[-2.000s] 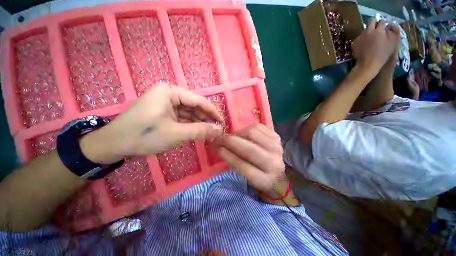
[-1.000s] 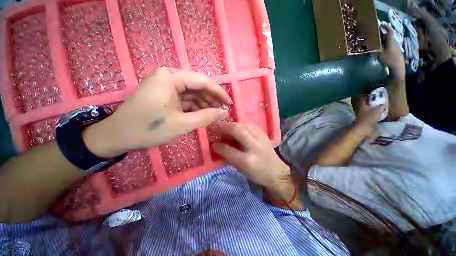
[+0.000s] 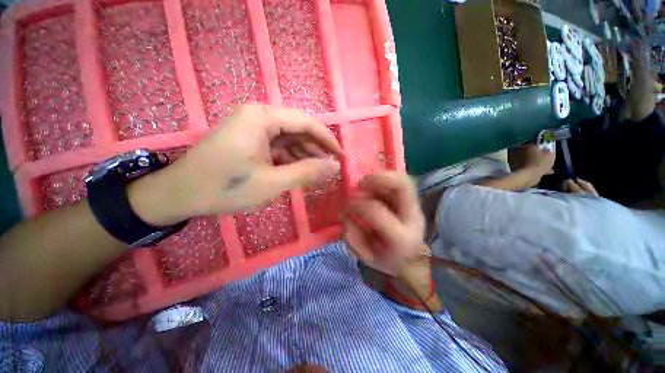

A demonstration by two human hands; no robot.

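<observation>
The pink foam tray (image 3: 179, 138) lies in front of me, its rectangular pockets in two rows. Many small shiny metal rings (image 3: 138, 80) fill most pockets; the top right pocket shows bare foam and the one below it holds a few bits. My left hand (image 3: 248, 164), with a black watch, is over the tray's middle, fingers curled and thumb near the fingertips, a gap between them. My right hand (image 3: 386, 222), with a red string at the wrist, is blurred at the tray's lower right, fingers bent. Whether either hand holds a ring cannot be told.
An open cardboard box (image 3: 477, 51) of small coppery parts stands on the green bench (image 3: 430, 109) to the right. White plastic parts (image 3: 576, 69) lie beside it. A neighbour in a light shirt (image 3: 539, 233) sits close on my right. My striped shirt is at the tray's near edge.
My right hand has moved right and away from my left fingertips. My left hand has shifted slightly right. The neighbour's arms have left the box and drawn lower.
</observation>
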